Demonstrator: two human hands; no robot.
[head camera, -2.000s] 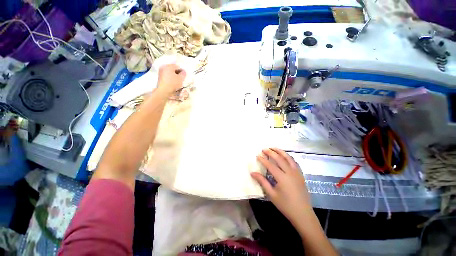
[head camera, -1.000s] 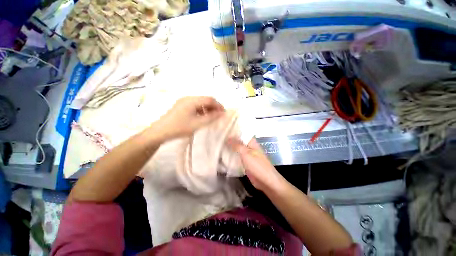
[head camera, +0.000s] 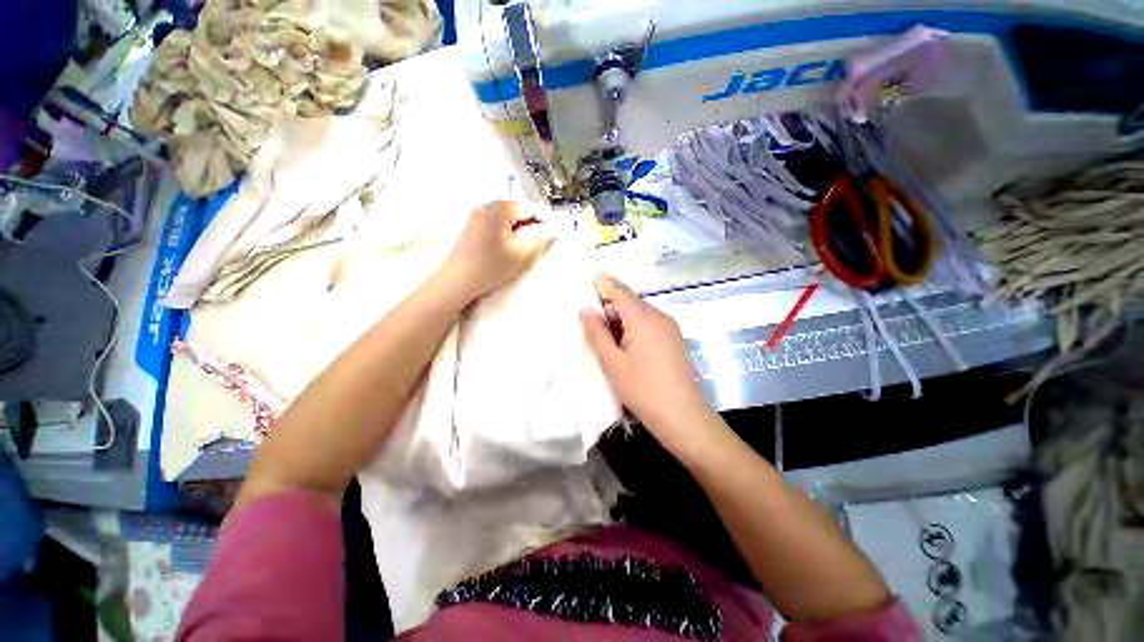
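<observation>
A cream garment piece (head camera: 521, 364) hangs over the table's front edge, its upper end just in front of the presser foot and needle (head camera: 567, 191). My left hand (head camera: 499, 248) grips its upper left part close to the needle. My right hand (head camera: 637, 345) holds its right edge, lower and to the right, with thumb and fingers together. The white sewing machine (head camera: 778, 63) has a blue stripe. Its needle plate (head camera: 615, 235) shows partly to the right of the cloth. Whether the cloth lies under the foot is too blurred to tell.
Scissors (head camera: 871, 233) and a red stick-like item (head camera: 793, 315) lie right of the needle, before lilac strips (head camera: 740, 176). Cut panels (head camera: 270, 339) lie left, with bunched beige pieces (head camera: 257, 82) behind. Beige ties (head camera: 1079, 251) are far right. Cream cloth (head camera: 489, 546) drapes on the lap.
The flat piece before me was picked up and gathered in both hands. Both hands have since moved up towards the needle with it. The view has shifted right and down.
</observation>
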